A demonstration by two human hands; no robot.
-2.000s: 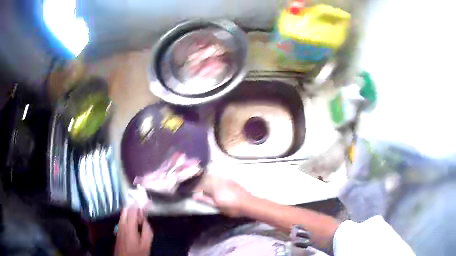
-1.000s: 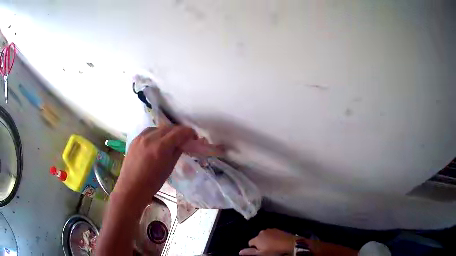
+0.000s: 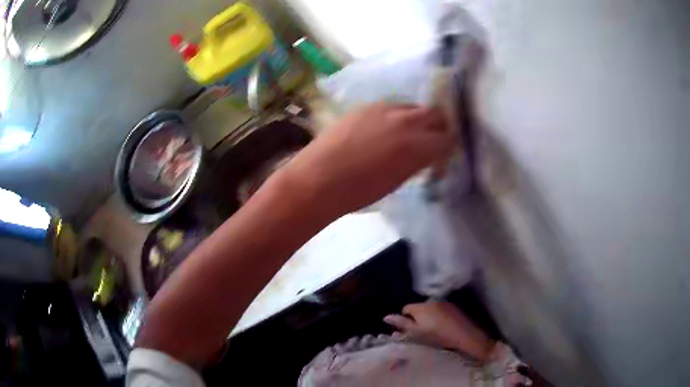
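Note:
My left hand (image 3: 405,140) reaches up from the lower left to the crumpled, translucent plastic bag (image 3: 442,249) hanging on the pale wall. Its fingers are closed at the upper part of the bag; blur hides the exact grip. A dark strap or hook shows above the fingers. My right hand (image 3: 439,323) is low in front of my body, fingers partly spread, with nothing seen in it. The dark purple chopping board (image 3: 151,246) is partly hidden behind my left forearm, with small pale yellow pieces on it. The cleaver cannot be made out.
Cut pork (image 3: 175,160) lies in nested metal bowls (image 3: 125,178) beyond the board. A yellow detergent jug (image 3: 234,45) and green-topped bottle (image 3: 314,54) stand by the tap. My forearm partly covers the dark sink (image 3: 261,155). Green vegetable pieces (image 3: 102,280) are far left. A round lid (image 3: 57,26) is upper left.
The view has swung left and down, bringing back the bowls and board. My left hand remains at the hanging bag. My right hand stays low, with its fingers extended.

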